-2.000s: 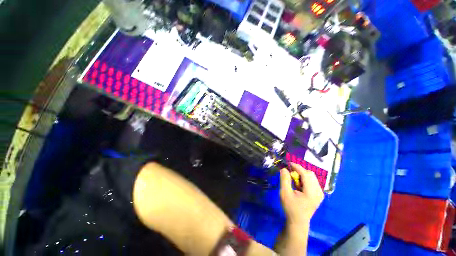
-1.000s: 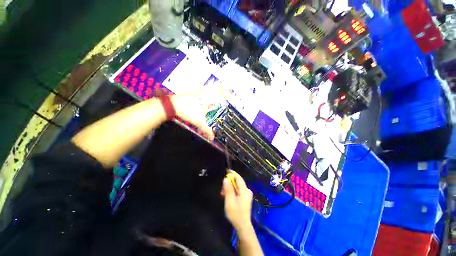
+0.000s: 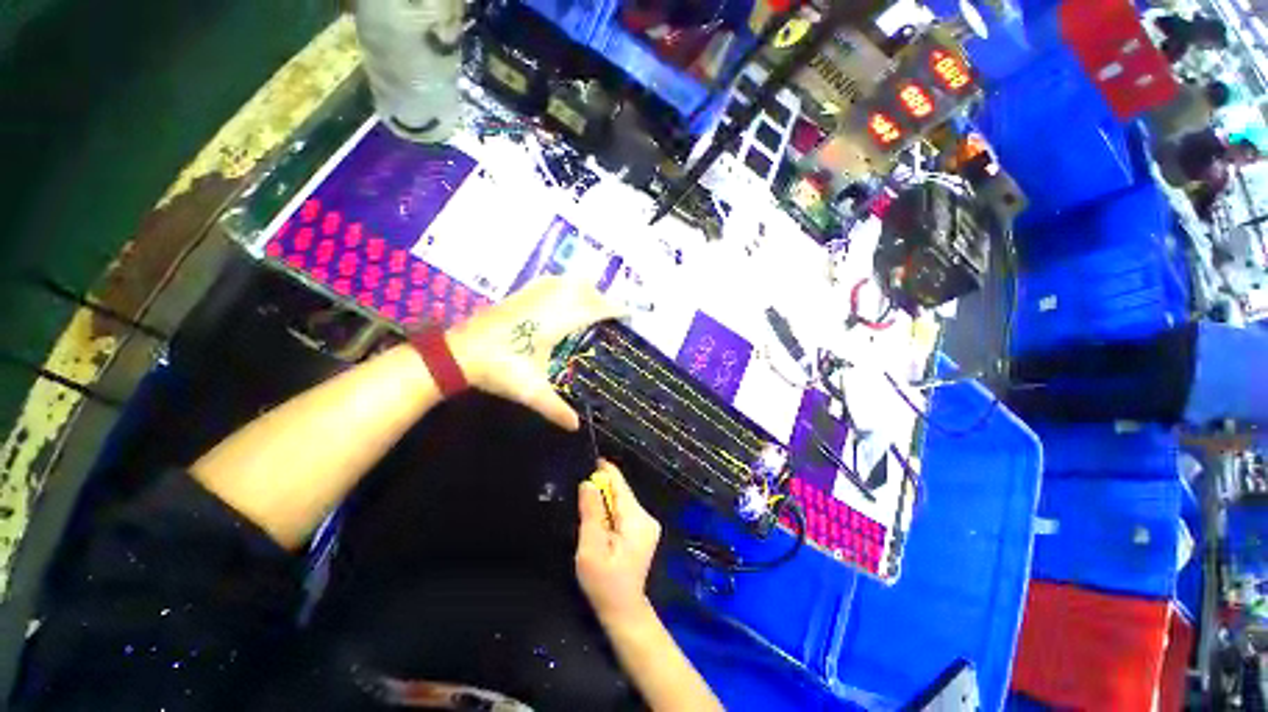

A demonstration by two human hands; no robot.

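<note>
The open black electronic unit (image 3: pixel 675 406) lies slantwise on the purple, white and pink sheet (image 3: pixel 376 278), with thin yellow wires along its rows and loose white-blue parts at its lower right end. My left hand (image 3: pixel 529 341) grips the unit's upper left end, thumb on the near side, and hides most of the green board there. My right hand (image 3: pixel 615 549) holds a hand screwdriver by its yellow handle (image 3: pixel 604 498). Its thin dark shaft points up to the unit's near edge beside my left thumb. Whether the tip touches cannot be told.
A translucent bottle (image 3: pixel 413 70) stands at the back left. Red digital readouts (image 3: pixel 914 100) and a dark device (image 3: pixel 935 239) are behind. A black cable (image 3: pixel 779 559) loops off the unit's right end. Blue crates (image 3: pixel 960 487) and a red crate (image 3: pixel 1092 647) are at right.
My left hand has come onto the unit's green-board end. My right hand has moved with the screwdriver from the wired end to the near edge by my left hand. The view has shifted.
</note>
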